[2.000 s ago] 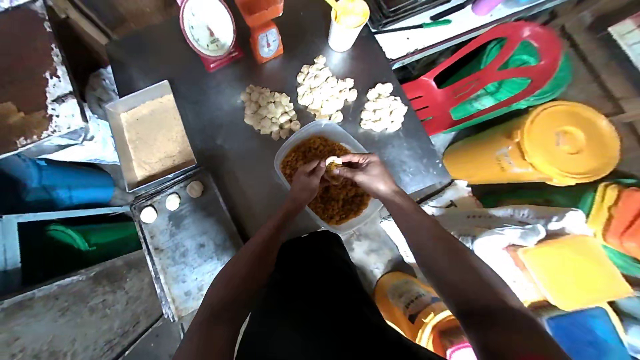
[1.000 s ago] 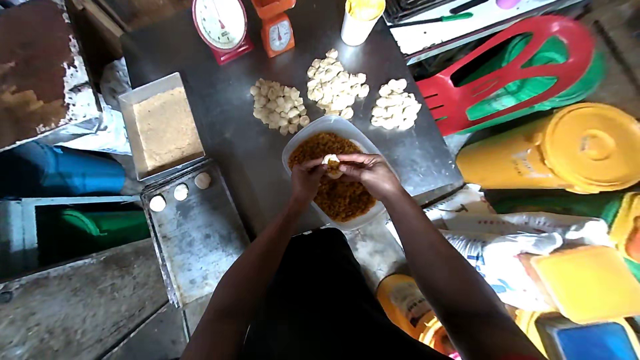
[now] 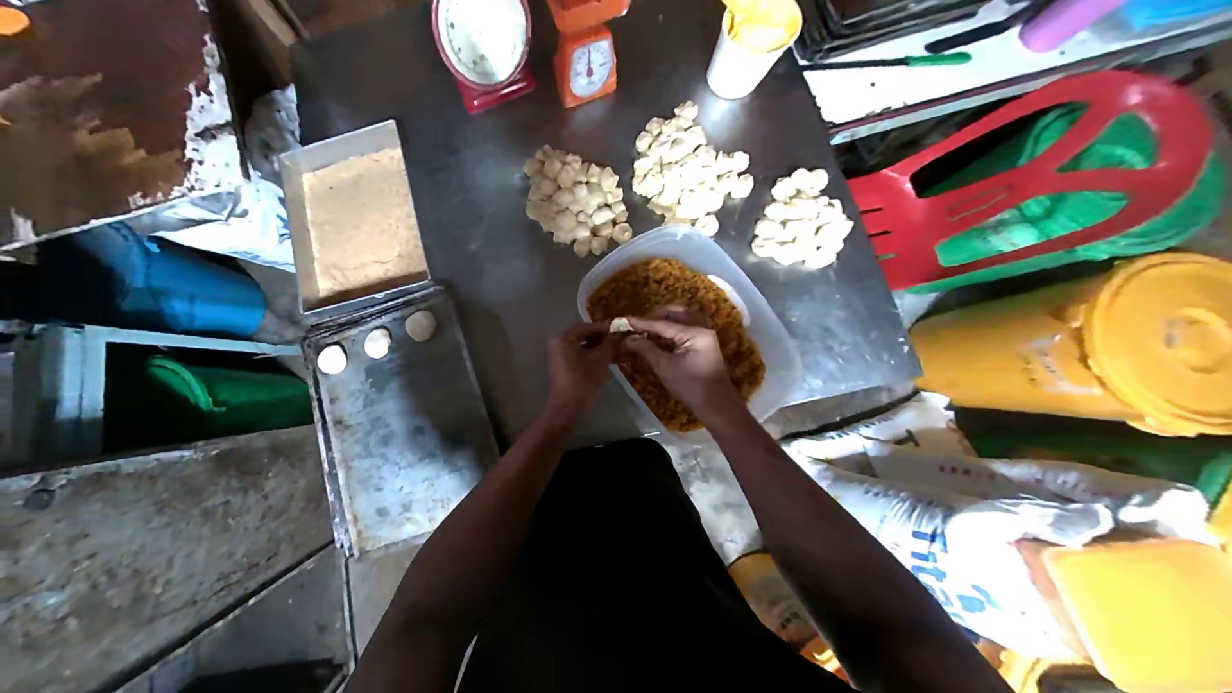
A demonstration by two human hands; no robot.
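Between the fingertips of my left hand and my right hand is a small pale piece of dough, gripped by both. They are over a translucent plastic tub that holds a brown crumbly filling. Beyond the tub lie three heaps of dough pieces: one at left, one in the middle and one at right. On the metal baking tray at left, three round dough pieces sit in a row near its far end. A pan of light brown powder is beyond it.
A red kitchen scale, an orange scale and a white cup with yellow contents stand at the far edge of the dark table. Right of the table are a red plastic chair, a yellow lidded bucket and sacks.
My hands stay together over the tub, and the dough between the fingers looks narrower than a second ago. The three rounds on the tray have not moved.
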